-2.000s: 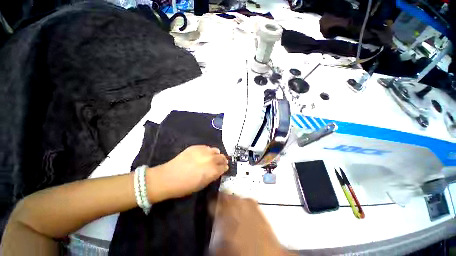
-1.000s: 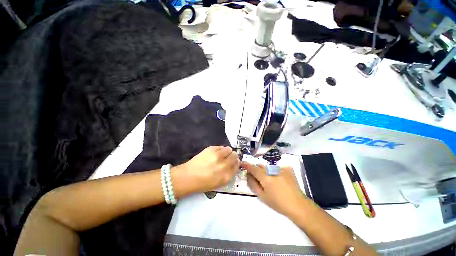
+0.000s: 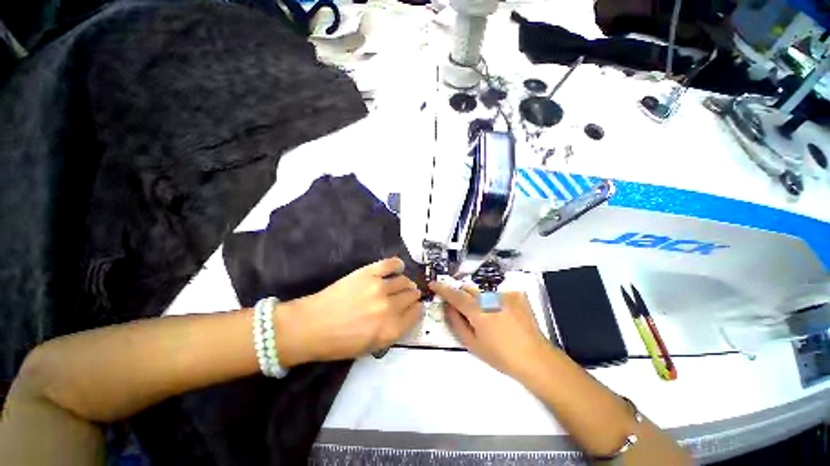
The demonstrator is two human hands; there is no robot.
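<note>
A dark garment panel (image 3: 318, 238) lies on the white machine bed, its right corner at the presser foot (image 3: 435, 264). It runs under my left forearm and over the front table edge. My left hand (image 3: 364, 309) has its fingers pinched at the panel's edge, just left of the foot; the fingertips partly hide the cloth. My right hand (image 3: 491, 329) rests with its fingertips just in front of the foot, almost touching the left fingers. Whether it holds cloth cannot be seen.
A large dark fabric pile (image 3: 182, 118) covers the left. The white machine head (image 3: 673, 264) is at right. A smartphone (image 3: 587, 316) and thread snips (image 3: 650, 335) lie right of my right hand. A thread post (image 3: 467, 45) stands behind. A ruler strip (image 3: 437, 452) lines the front edge.
My right hand, blurred near the front earlier, has come up to the needle. The panel has turned and shifted beside the foot. In the last second my left hand has moved slightly left and the cloth has swung left.
</note>
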